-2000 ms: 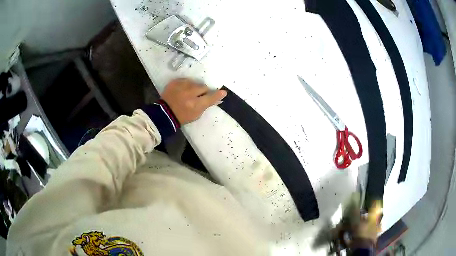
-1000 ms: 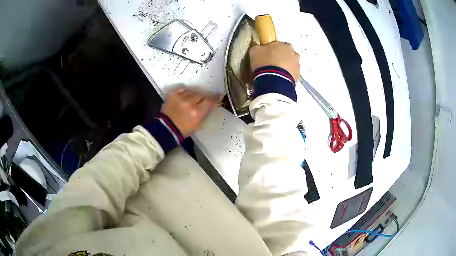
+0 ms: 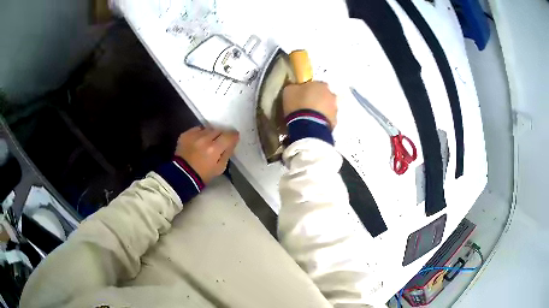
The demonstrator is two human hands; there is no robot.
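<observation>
My right hand [image 3: 311,105] is closed on the yellow handle of the steam iron [image 3: 274,108], which stands on the white table. A black fabric strip [image 3: 361,198] runs out from under my right forearm; its upper part is hidden by the iron and my arm. My left hand [image 3: 207,150] is at the table's near edge, left of the iron, with fingers curled and slightly blurred; whether it holds anything cannot be seen. The silver folder [image 3: 224,59] lies left of the iron's tip.
Red-handled shears [image 3: 402,153] lie right of the iron. Wider black strips [image 3: 415,84] and a narrow black strip [image 3: 448,72] curve along the far side. A grey sheet lies beneath the wider strips. The dark iron rest [image 3: 425,239] is at the lower right.
The iron was brought onto the black strip by my right hand, then moved slightly down and left. My left hand has left the strip's end and drawn back to the table edge.
</observation>
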